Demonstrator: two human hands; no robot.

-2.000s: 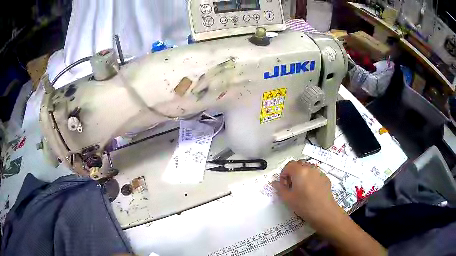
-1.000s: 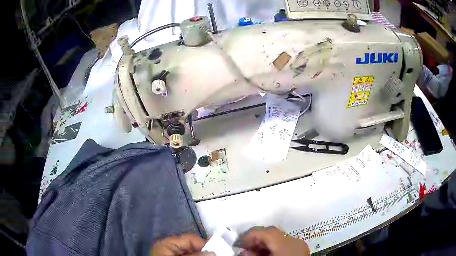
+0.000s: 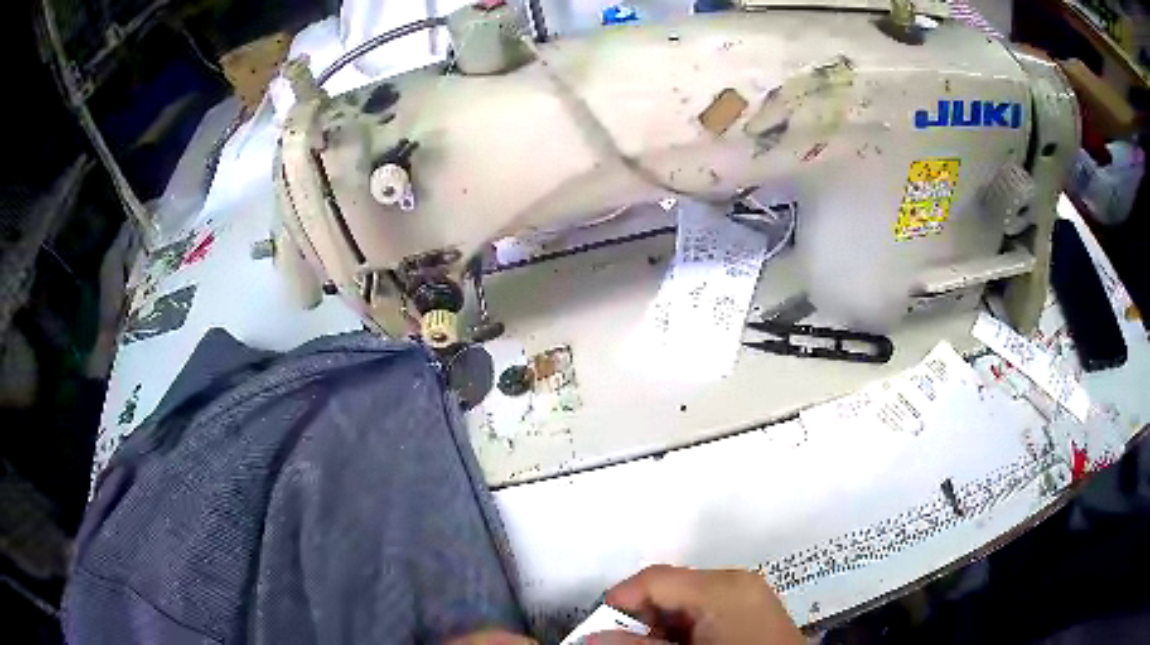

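The blue-grey garment piece (image 3: 303, 491) lies on the left of the machine table, its upper edge under the narrow end of the machine head by the presser foot area (image 3: 438, 330). A small white care label (image 3: 608, 625) is at the bottom edge, gripped by the fingers of my right hand (image 3: 706, 607). My left hand (image 3: 469, 638) shows only as a sliver at the bottom edge, beside the garment's seam edge; its fingers are cut off, so its hold cannot be told.
The cream JUKI machine (image 3: 605, 126) spans the back. A white label strip (image 3: 709, 290) hangs in its arm. Black thread snips (image 3: 826, 343) lie on the bed. More white slips (image 3: 902, 397) lie right, near a mobile phone (image 3: 1087, 296).
My right hand has come from the slips at the right to the bottom middle, with a white label. Both hands have since dropped lower, my left mostly out of view. The camera view has shifted.
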